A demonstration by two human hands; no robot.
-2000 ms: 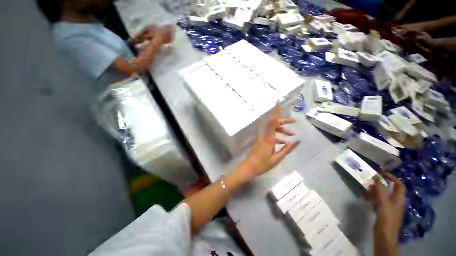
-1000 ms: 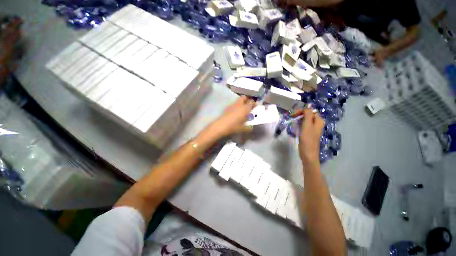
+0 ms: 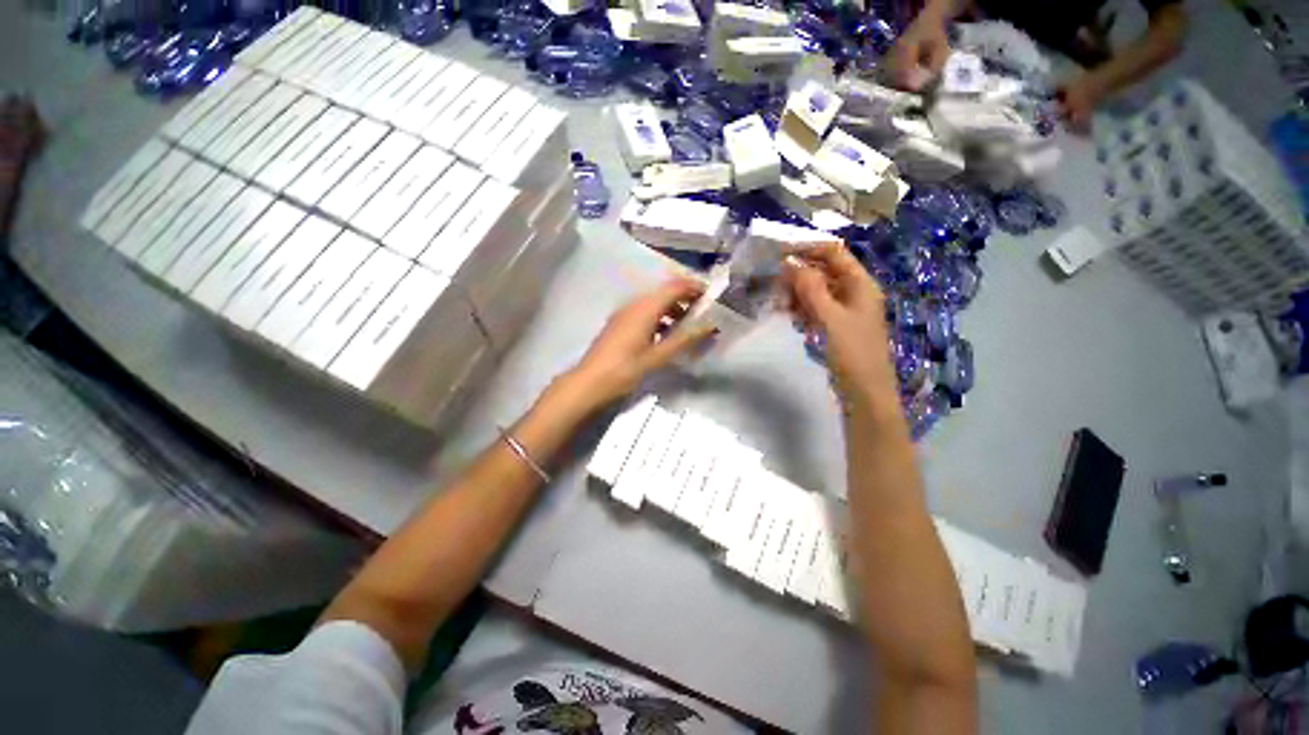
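My left hand (image 3: 646, 342) holds a white carton (image 3: 732, 338), blurred, at the near edge of the heap. My right hand (image 3: 840, 302) holds a clear blue-violet bottle (image 3: 755, 277) against the carton's upper part. Whether the bottle is inside the carton is too blurred to tell. A stepped row of closed white cartons (image 3: 718, 495) lies nearer to me and passes under my right forearm.
A large stacked block of white cartons (image 3: 323, 172) stands at left. Bottles (image 3: 933, 287) and loose cartons (image 3: 749, 151) are heaped beyond my hands. At right are a black phone (image 3: 1087, 500) and a tall carton stack (image 3: 1199, 194). Another person's hands (image 3: 926, 55) show at the far side.
My right hand has moved left with the bottle, up to the carton in my left hand. The carton has tilted. One second ago the two were apart.
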